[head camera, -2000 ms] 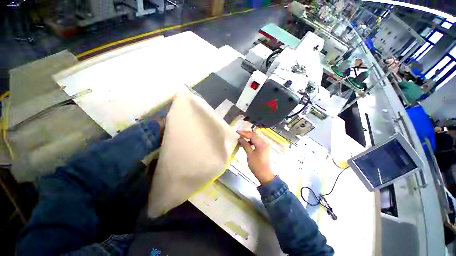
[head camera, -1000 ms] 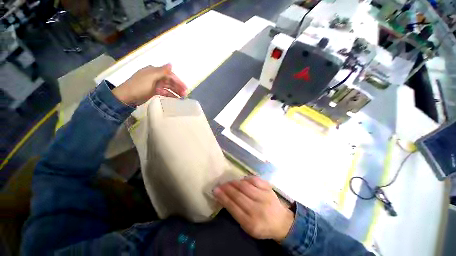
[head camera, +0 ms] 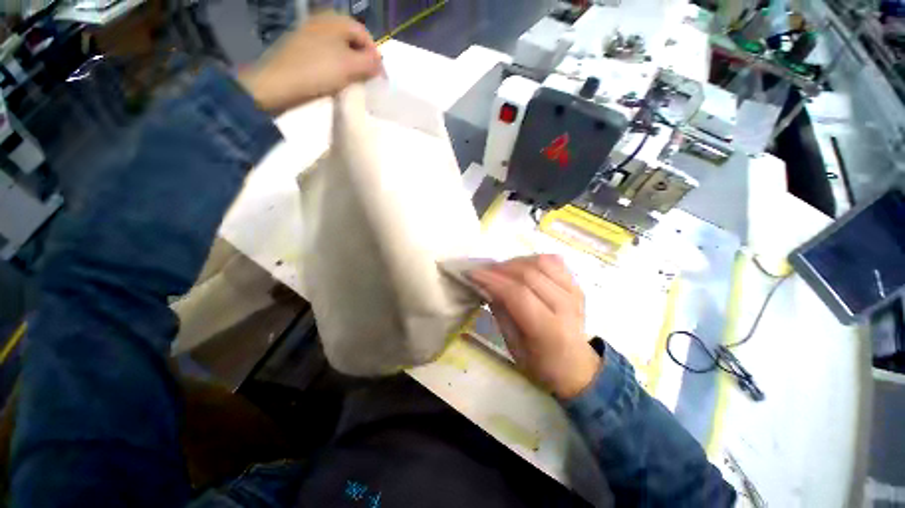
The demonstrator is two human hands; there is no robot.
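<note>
The beige workpiece hangs between my hands in front of the machine table, its lower end over the front edge. My left hand, slightly blurred, is raised and pinches the top of the piece. My right hand pinches its right edge lower down, with the fingertips partly behind the fold. A bit of yellow shows at the piece's lower right edge. The sewing machine head, dark grey with a red mark, stands beyond the piece. The yellow-edged clamp lies under it.
A white machine table runs under the work, with yellow tape on it. A control panel stands at the right, with a coiled black cable near it. Another beige piece is at the lower left, beside the table.
My left hand has risen and pulled the workpiece's top up, stretching it taller. My right hand has gone from lying flat on the piece to pinching its edge, higher up.
</note>
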